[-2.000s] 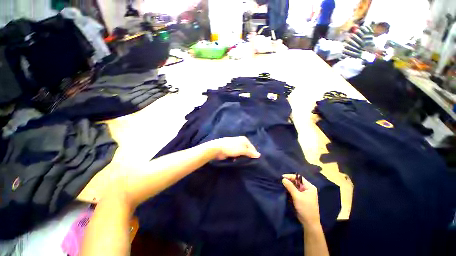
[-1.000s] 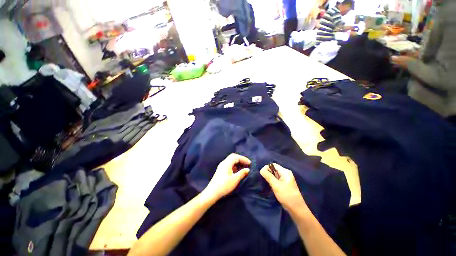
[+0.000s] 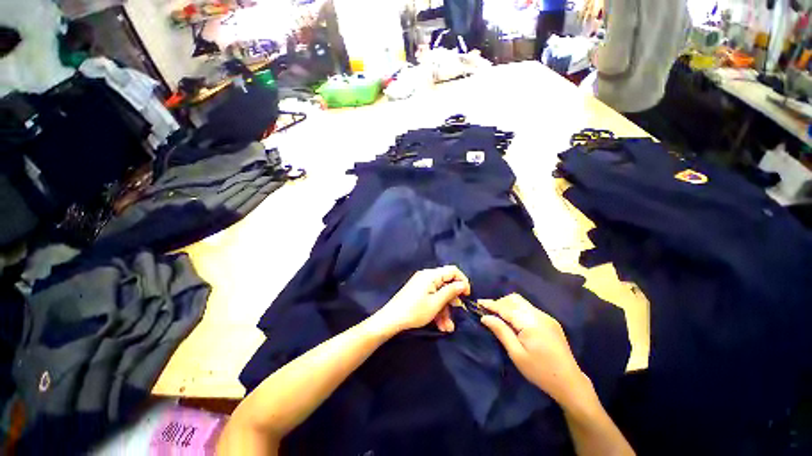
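Observation:
A layered pile of navy dresses (image 3: 303, 303) lies in front of me, neck ends and hangers (image 3: 455, 120) away from me. The top skirt is turned back and shows its lighter blue lining (image 3: 392, 227). My left hand (image 3: 432, 298) pinches the cloth at the middle of the skirt. My right hand (image 3: 525, 334) is beside it, nearly touching, and holds small dark snips (image 3: 474, 307) with the tip at the pinched cloth. Any thread is too fine to see.
A second navy pile (image 3: 703, 240) lies at the right. Grey and navy garments (image 3: 98, 329) lie at the left, above a pink packet (image 3: 182, 429). A green basket (image 3: 350, 90) is at the table's far end. A person in a grey top (image 3: 634, 53) is at the far right.
My left hand has come back from across the skirt and now pinches the cloth. My right hand has moved left with the snips, close to it. The person in grey has moved further off.

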